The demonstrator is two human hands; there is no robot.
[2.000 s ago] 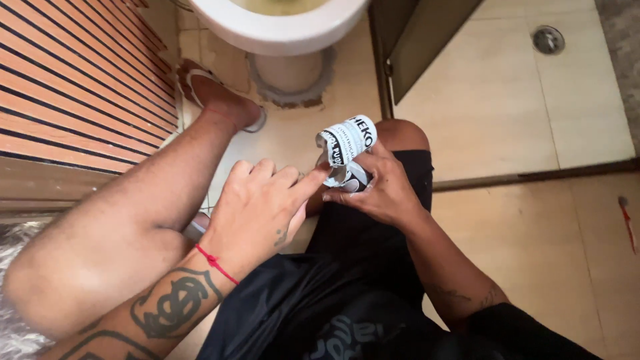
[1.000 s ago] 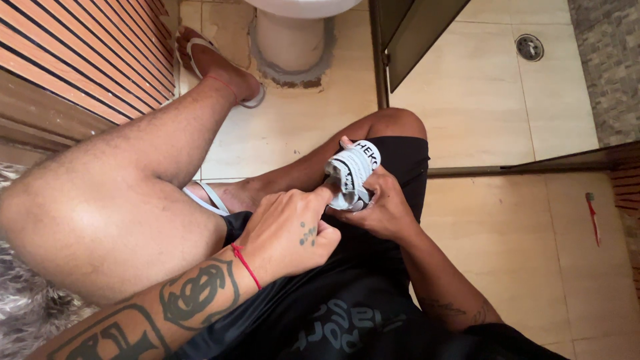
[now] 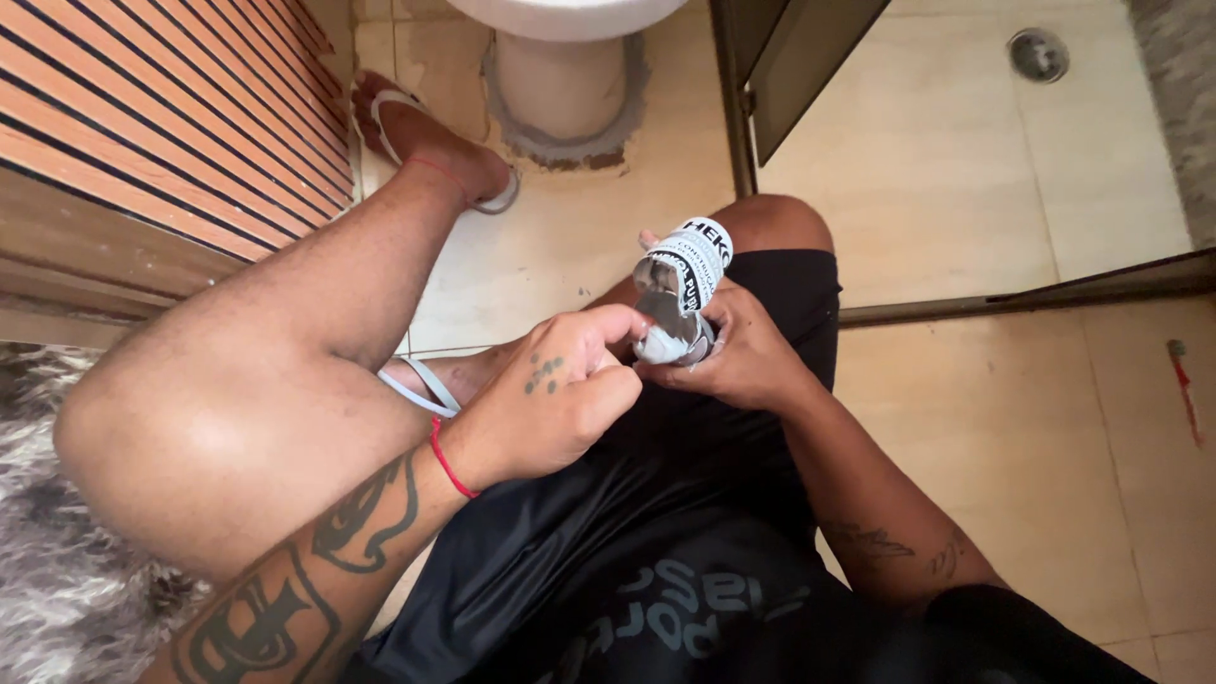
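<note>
A torn-open foil pack of PU construction sealant [image 3: 705,249], white with black print, is bent in my right hand [image 3: 750,347], whose fingers wrap its lower part. Grey-white paste [image 3: 665,344] shows in the opening. My left hand [image 3: 568,385], with a red cord at the wrist, is just left of the pack; its index fingertip is at the paste, the other fingers are curled, and nothing is gripped in it. Whether the fingertip carries paste is hard to tell.
A white toilet base [image 3: 560,85] stands ahead, with grey, broken sealant around its foot. Slatted wood [image 3: 180,104] is at left. A dark-framed panel [image 3: 807,76], a floor drain [image 3: 1037,55] and a slim red object [image 3: 1184,385] are at right. Grey shaggy fabric [image 3: 57,513] lies lower left.
My left index finger was inside the pack's opening a second ago; now its tip is at the opening's near edge, and more of the paste shows. My right hand still holds the pack.
</note>
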